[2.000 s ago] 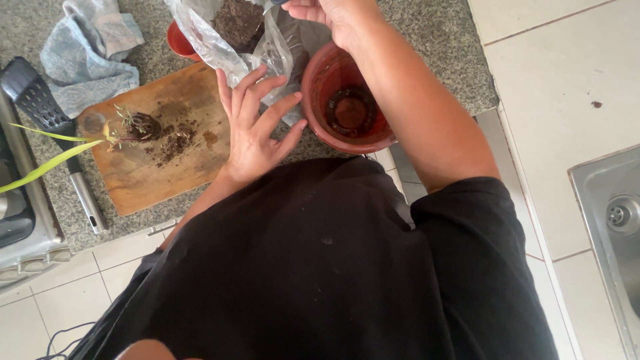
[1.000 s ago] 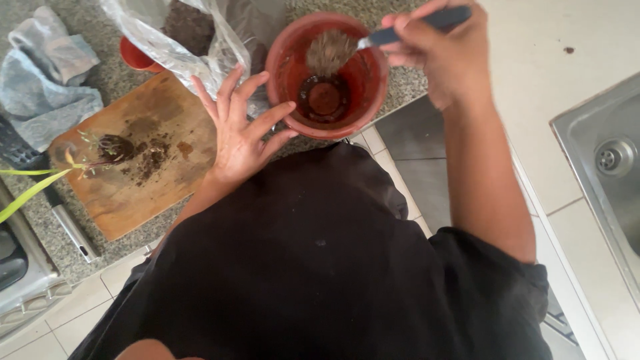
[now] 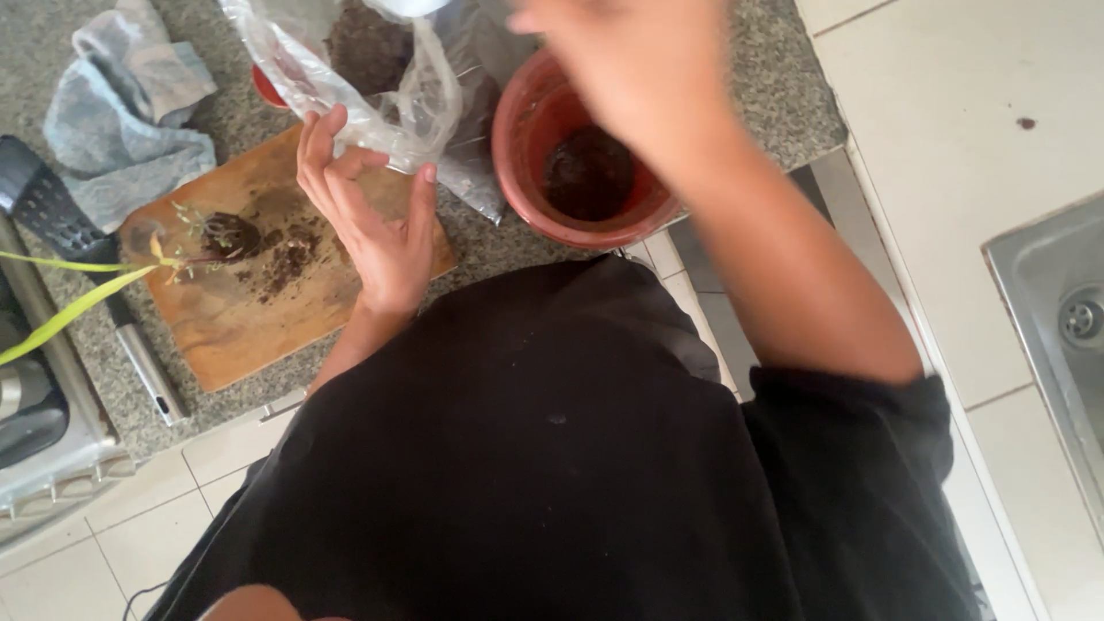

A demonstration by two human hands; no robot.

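Observation:
My left hand (image 3: 375,216) is at the near edge of a clear plastic bag (image 3: 302,73) of dark soil (image 3: 371,47), fingers curved and spread; whether they pinch the plastic is unclear. A reddish-brown plastic pot (image 3: 517,185) stands at the counter's edge with dark soil (image 3: 589,172) in its bottom. Above the pot's right side, my right hand (image 3: 642,65) is blurred and cut off by the top edge of the view; what it holds is hidden. A small plant with its root ball (image 3: 230,236) lies on a wooden cutting board (image 3: 336,302) among loose soil crumbs.
On the granite counter, left of the board, are a blue-grey cloth (image 3: 129,129) and a black slotted spatula (image 3: 65,207). A stove edge (image 3: 78,345) borders the far left. Part of a red container (image 3: 267,86) shows behind the bag. A steel sink (image 3: 1035,285) lies at the right.
My right hand, which held a dark-handled scoop with soil over the pot a second ago, has moved up and left toward the bag. Soil now covers the pot's bottom.

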